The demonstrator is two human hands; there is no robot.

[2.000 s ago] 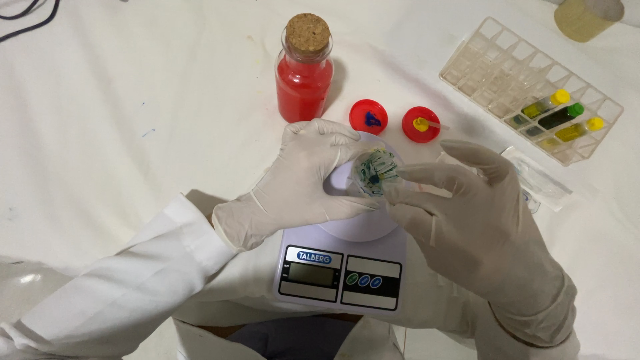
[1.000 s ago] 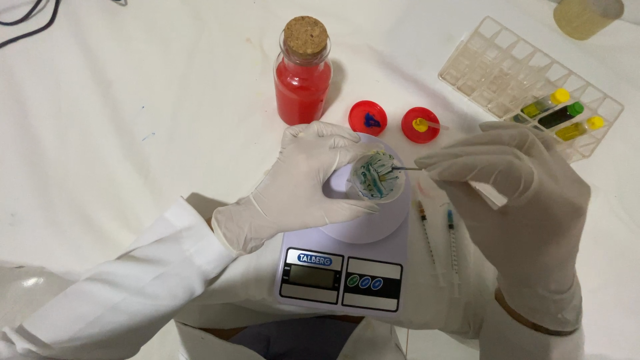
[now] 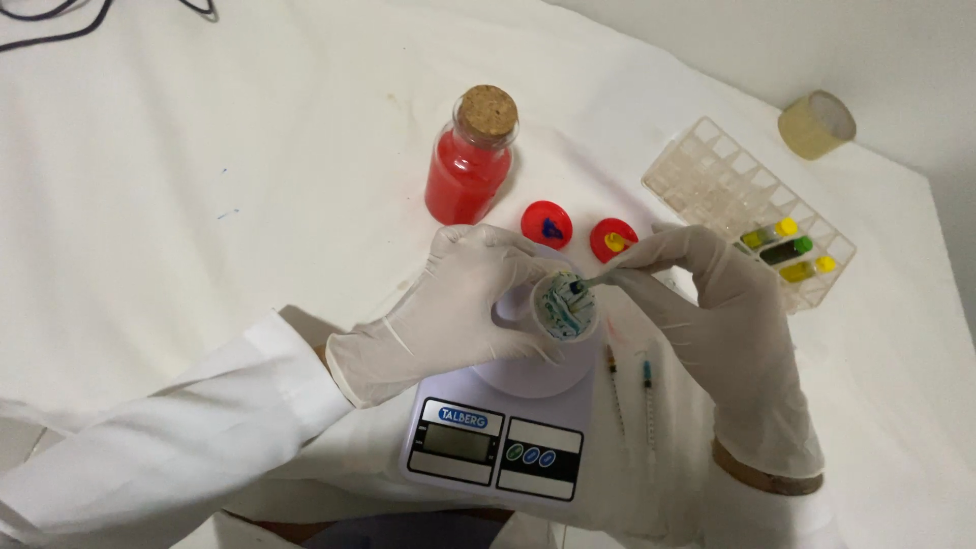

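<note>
My gloved left hand (image 3: 465, 301) grips a small round cup (image 3: 564, 307) between thumb and fingers, over the round platform (image 3: 534, 377) of a Talberg digital scale (image 3: 496, 442). Streaks of blue, green and white material cover the inside of the cup. In my gloved right hand (image 3: 694, 297) is a thin stick-like tool (image 3: 602, 279), pinched between thumb and fingertips, its dark blue tip inside the cup's upper part. Just above the scale lie a red cap with blue paste (image 3: 546, 226) and a red cap with yellow paste (image 3: 614, 241), the latter beside my right fingertips.
A corked glass bottle of red liquid (image 3: 467, 164) stands behind my left hand. Two thin syringes (image 3: 614, 389) lie right of the scale. At the right are a clear plastic rack (image 3: 762, 179) with several capped tubes and a roll of tape (image 3: 816, 126). Black cable (image 3: 84, 30) lies far left.
My right hand has shifted relative to the cup, and the tool's tip is now at the cup's upper part. The left hand keeps its hold on the cup. The view has shifted.
</note>
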